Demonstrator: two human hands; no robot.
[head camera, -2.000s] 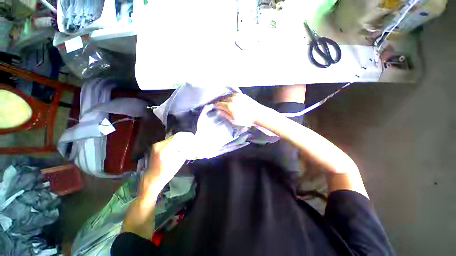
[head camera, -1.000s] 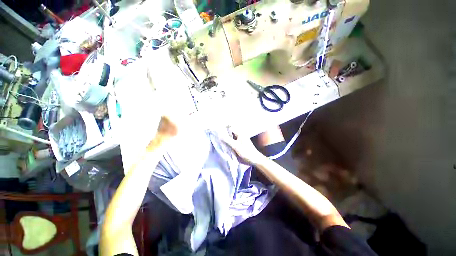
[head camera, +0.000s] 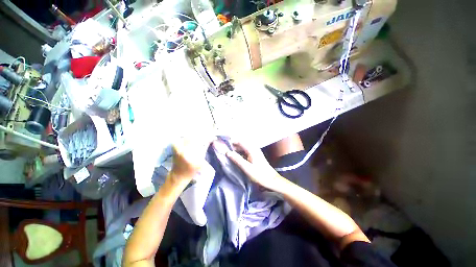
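The grey-lavender garment piece (head camera: 227, 195) hangs bunched from the front edge of the white machine table (head camera: 261, 128) down to my lap. My left hand (head camera: 185, 161) holds its left part near the table edge; a paler, overexposed flap lies beside it. My right hand (head camera: 250, 164) holds the cloth's upper right part, thumb and fingers at a fold. The sewing machine (head camera: 282, 39) stands beyond the hands, its presser foot (head camera: 225, 87) above the bright table with no cloth visibly under it. Glare hides some finger detail.
Black scissors (head camera: 293, 103) lie right of the needle. A white tape strip (head camera: 313, 151) hangs off the right edge. A white tray of small grey parts (head camera: 81, 143) and a plastic bag (head camera: 104, 180) are at left. Thread cones (head camera: 37, 119) stand far left; a wooden chair (head camera: 44, 240) is lower left.
Since one second ago, my left hand has moved right and down, closer to my right hand. The cloth between them is gathered more. Earlier the cloth was over my lap, away from the table top.
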